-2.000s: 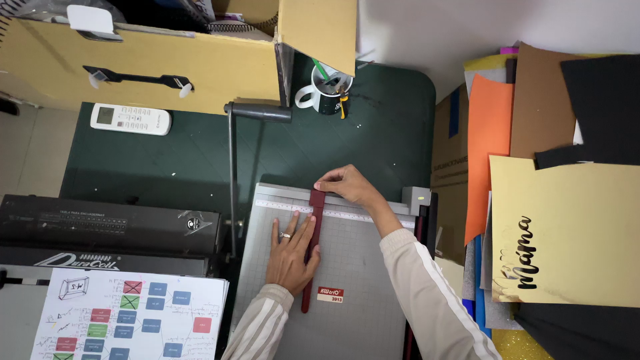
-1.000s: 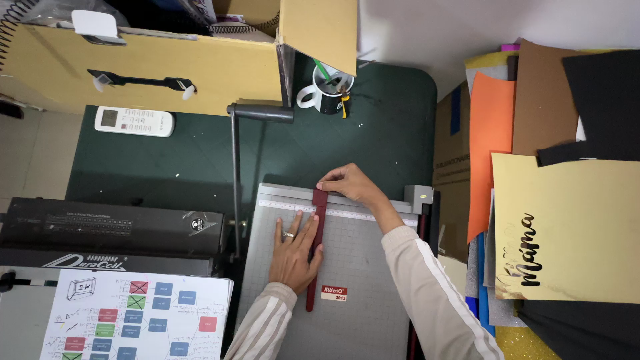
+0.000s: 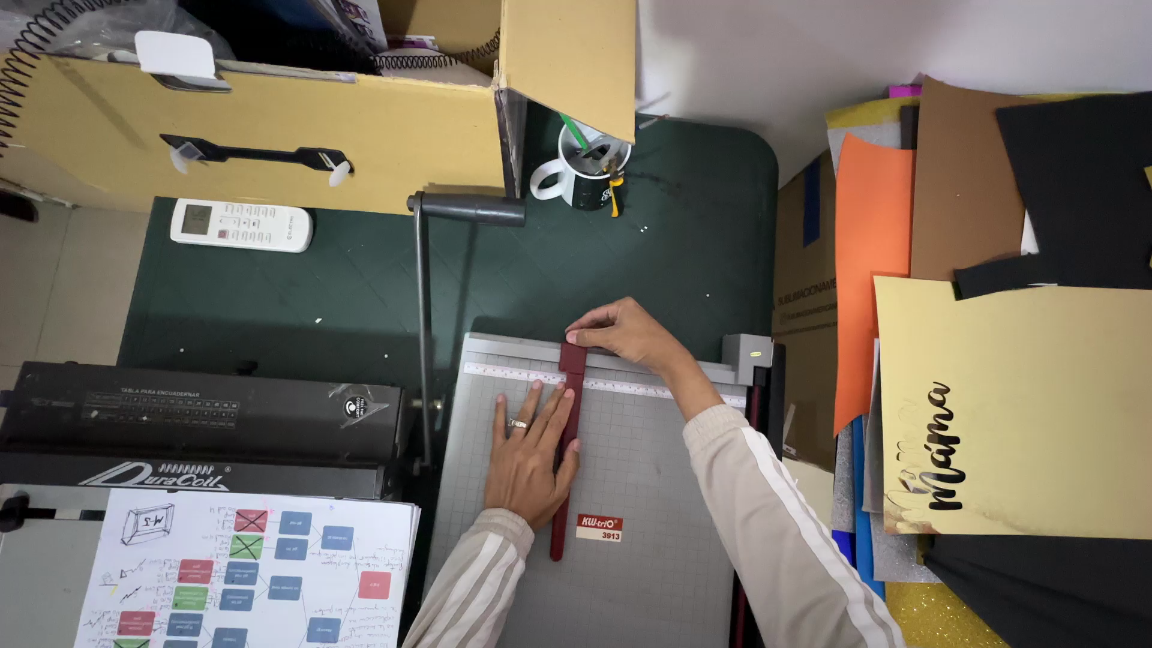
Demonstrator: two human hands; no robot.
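A grey KW-triO paper trimmer (image 3: 657,468) with a printed grid and a white ruler strip (image 3: 621,387) lies on the dark green table. A dark red sliding guide bar (image 3: 570,432) crosses the ruler and runs down over the grid. My left hand (image 3: 533,454), with a ring on one finger, lies palm down on the grid, its fingers spread against the left side of the bar. My right hand (image 3: 634,337) pinches the bar's upper end at the trimmer's top edge, thumb and forefinger together. Whether the left fingers grip the bar is hard to see.
A black DuraCoil binding machine (image 3: 202,418) with a crank handle (image 3: 472,209) stands left, printed sheets (image 3: 297,558) before it. Behind are a cardboard box (image 3: 360,126), a white remote (image 3: 241,225) and a mug of tools (image 3: 589,175). Coloured sheets (image 3: 1017,387) are stacked right.
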